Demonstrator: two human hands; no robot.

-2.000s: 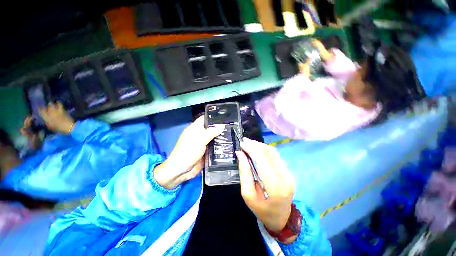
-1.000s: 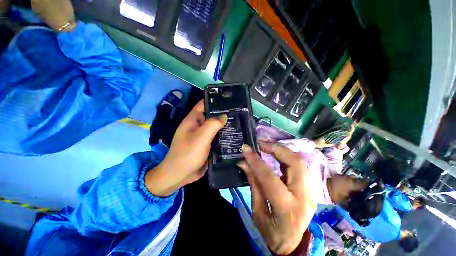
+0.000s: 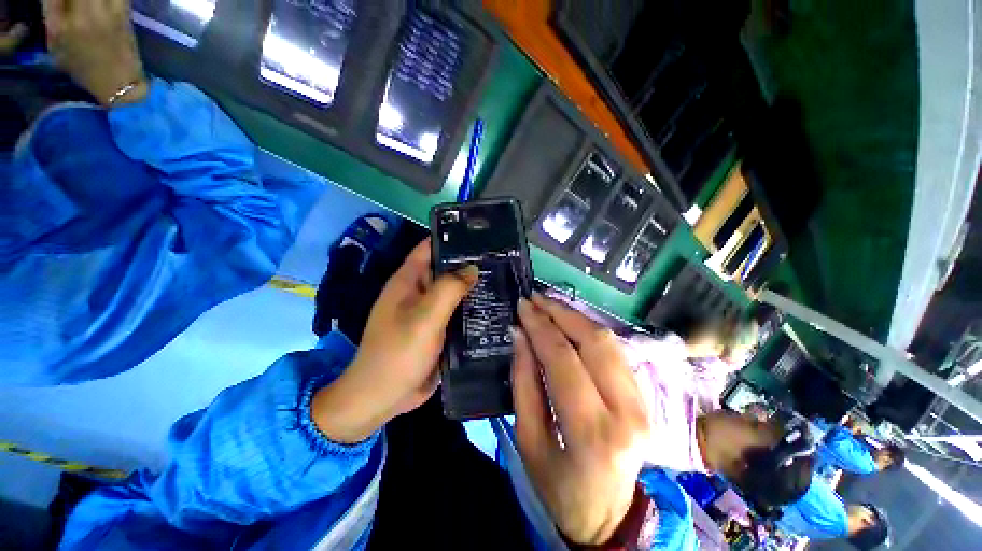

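An open phone (image 3: 481,382) is held upright in the middle of the view, its dark back side with printed label facing me. My left hand (image 3: 401,334) is closed around its left edge, thumb on the back near the top of the label. My right hand (image 3: 576,404) touches the phone's right edge with its fingertips. A thin shiny tool (image 3: 557,433) shows between the right-hand fingers; most of it is hidden, and what is at its tip cannot be seen.
A foam phone tray (image 3: 366,140) with glossy phones lies on the green bench at the upper left. Another tray (image 3: 546,145) with phones lies beyond a blue pen (image 3: 471,161). A person in blue sits at left; people in pink and blue sit at right.
The view has tilted since two seconds ago. The right-hand tool showed clearly over the phone then and is mostly hidden now. Over the last second the right fingertips have come together at the phone's edge.
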